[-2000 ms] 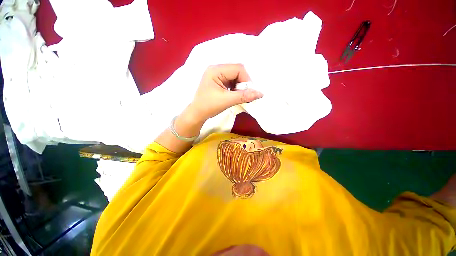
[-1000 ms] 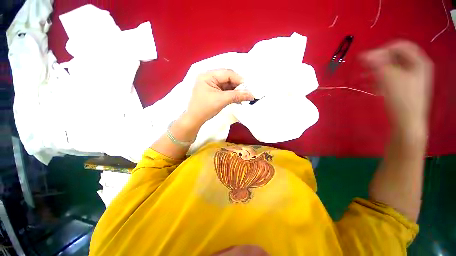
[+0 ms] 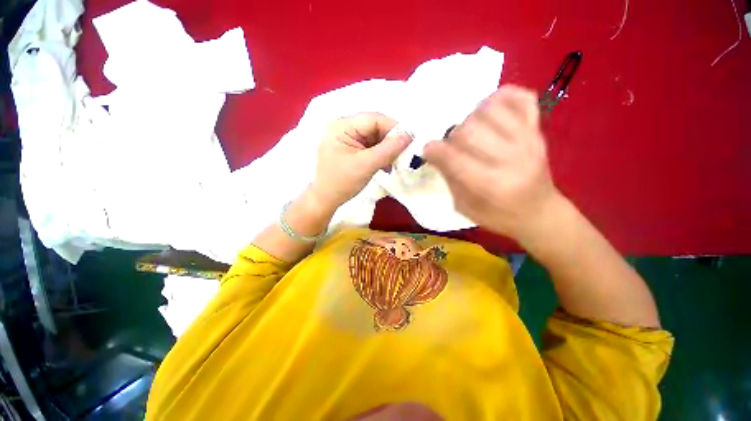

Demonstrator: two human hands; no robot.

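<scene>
A white garment spreads over the red table and its near edge. My left hand pinches the garment between thumb and forefinger at the middle. A small dark patch shows on the cloth just right of my left fingertips. My right hand is blurred, its fingers curled, over the right part of the garment close to my left hand. Whether it holds a needle cannot be seen. A dark band shows at its fingers. No thread can be made out between the hands.
Black thread snips lie beyond my right hand, their blades partly hidden. More white garments lie heaped on the left. Loose thread ends lie on the red table. A yellow marked strip is at the near left edge.
My right hand came into view on the right, then moved left to the garment beside my left hand. The thread trailing right over the red is no longer visible. My left hand keeps its pinch.
</scene>
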